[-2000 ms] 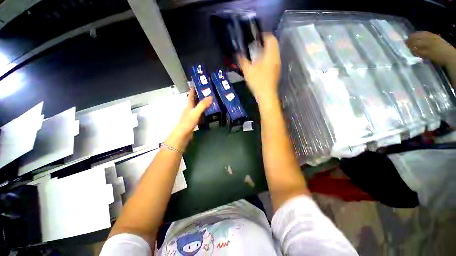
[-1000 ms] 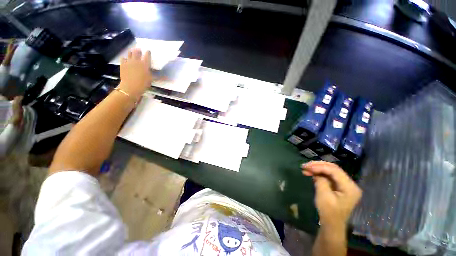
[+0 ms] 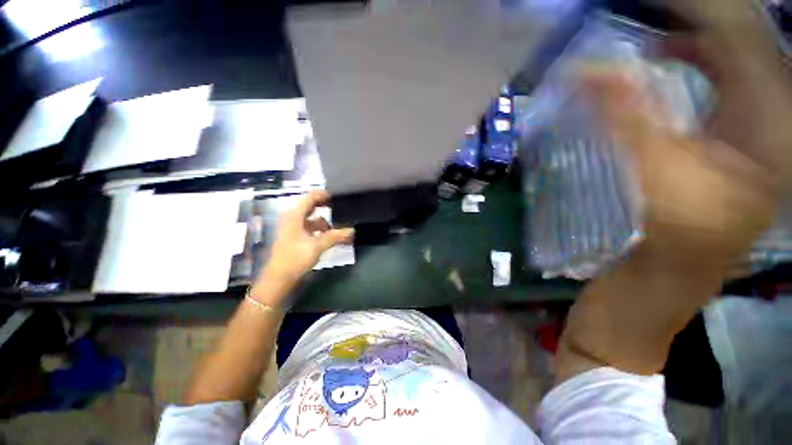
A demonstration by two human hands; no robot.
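Note:
An open retail box (image 3: pixel 378 214) with a black body stands in front of me, its large pale lid flap (image 3: pixel 382 104) raised. My left hand (image 3: pixel 295 248) grips the box at its left end. My right hand (image 3: pixel 686 191) is large and blurred at the right, over the clear blister tray stack (image 3: pixel 577 195); whether it holds anything cannot be told. Finished blue boxes (image 3: pixel 500 130) stand upright behind the open box, partly hidden by its lid flap.
Open cartons with white lids (image 3: pixel 169 239) lie in two rows at left on the green bench top (image 3: pixel 399 282). Small white pieces (image 3: pixel 501 268) lie on the bench right of centre. A dark conveyor surface (image 3: pixel 191 43) runs behind.
The view has turned back right. My left hand has gone from the cartons at far left to an open box now at the centre. My right hand has risen over the trays.

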